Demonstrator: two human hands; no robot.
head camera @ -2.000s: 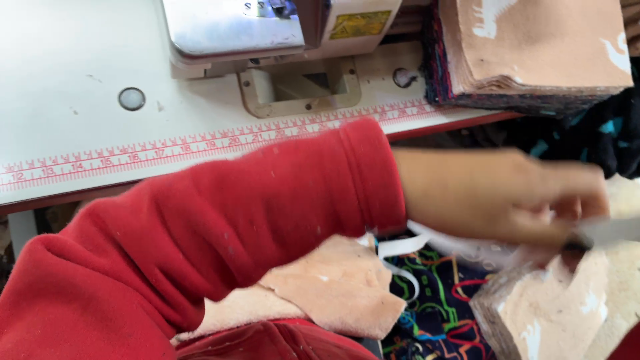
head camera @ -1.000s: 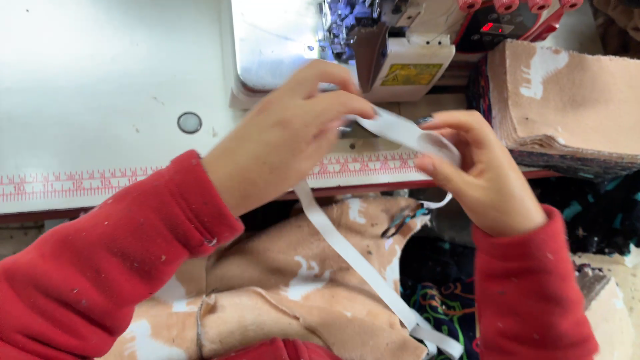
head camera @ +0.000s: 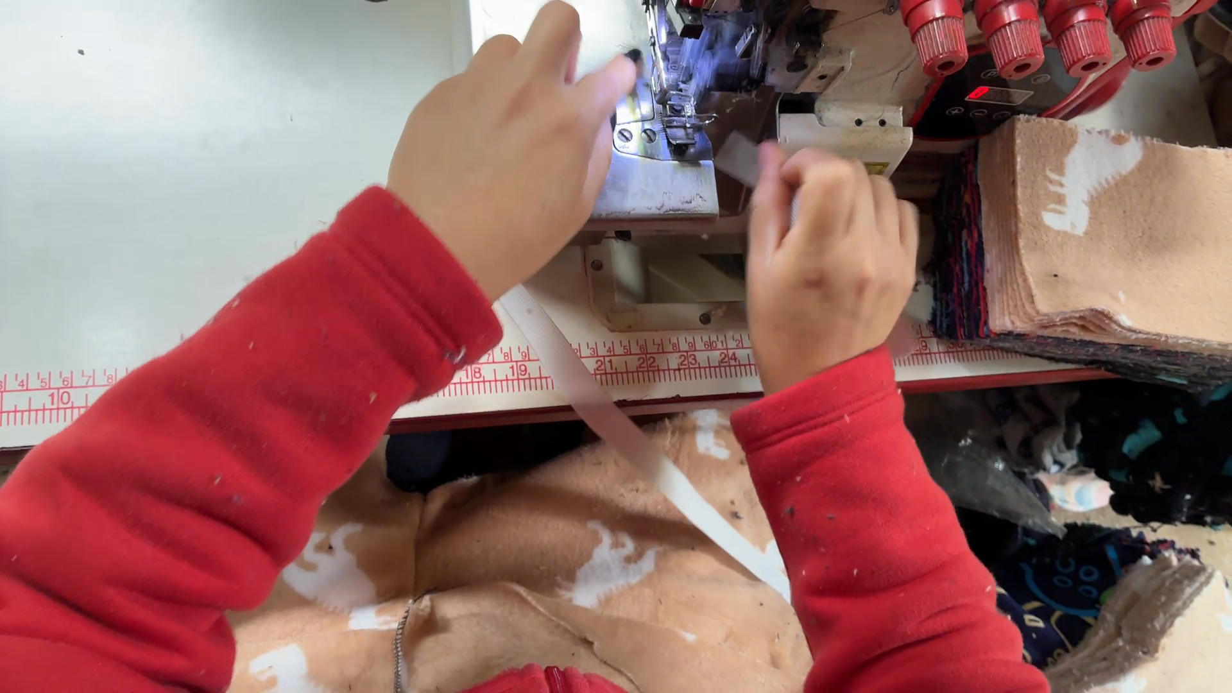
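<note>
My left hand [head camera: 510, 144] is beside the needle plate, left of the presser foot [head camera: 681, 127] of an overlock sewing machine [head camera: 818, 58]. A white elastic band [head camera: 616, 423] runs from under my left hand across the table edge and down behind my right forearm. My right hand [head camera: 828, 250], in front of the machine, has its fingers curled around a short white end that sticks out past the thumb. Tan fleece fabric with white animal shapes [head camera: 520, 549] lies over my lap. What my left fingertips hold is hidden.
A thick stack of cut fleece pieces [head camera: 1116, 241] stands on the table at the right. A red measuring scale [head camera: 654, 361] runs along the table's front edge. Dark printed fabric [head camera: 1059, 577] and a clear plastic bag [head camera: 991, 472] lie below right.
Two seconds ago one arm reached right, over the fabric pile. One second ago both hands held the white band before the machine; now my left hand is up by the presser foot.
</note>
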